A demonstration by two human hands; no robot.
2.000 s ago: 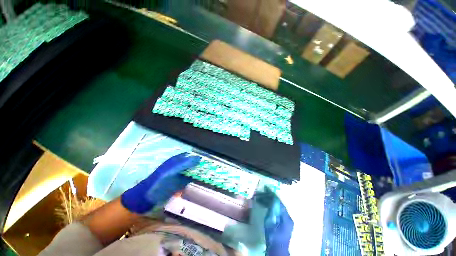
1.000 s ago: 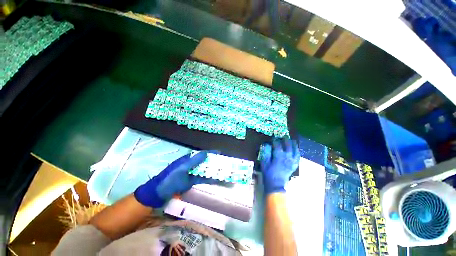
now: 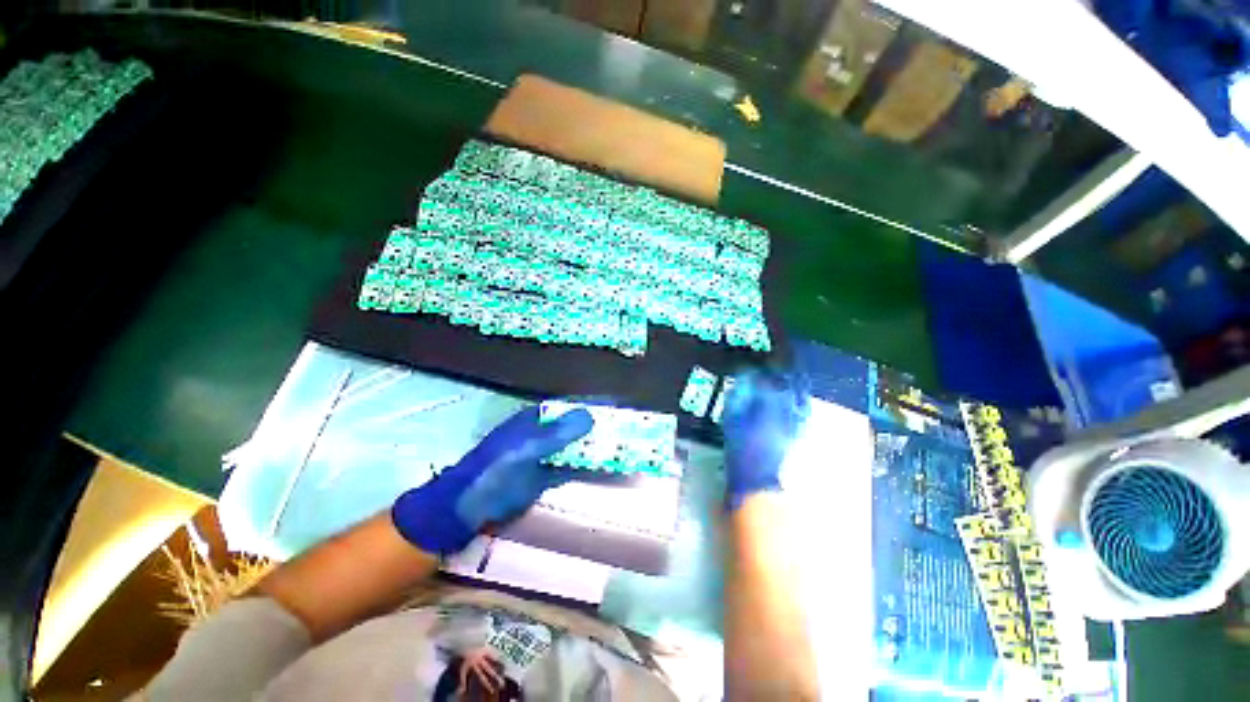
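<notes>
My left hand (image 3: 500, 480), in a blue glove, holds the left end of a green-white PCB strip (image 3: 617, 440) above the grey-silver metal block (image 3: 596, 518). My right hand (image 3: 765, 428), in a blue glove and blurred, is at the near right corner of the black sheet (image 3: 548, 365). A small single PCB (image 3: 698, 392) lies on the sheet just left of its fingers. Another small piece shows at the fingertips; I cannot tell if it is gripped. Rows of finished boards (image 3: 548, 254) cover the far part of the sheet.
A brown cardboard strip (image 3: 610, 137) lies at the sheet's far edge. An open carton (image 3: 117, 549) with pale sticks is at left. Strips with yellow blocks (image 3: 1008, 549) lie on a blue printed sheet (image 3: 912, 590) at right, beside a white fan (image 3: 1158, 528). More boards (image 3: 55, 117) are far left.
My right hand has come up from near the block to the black sheet, where a single PCB now shows beside it. My left hand stays at the strip, which now looks shorter. The view has shifted slightly.
</notes>
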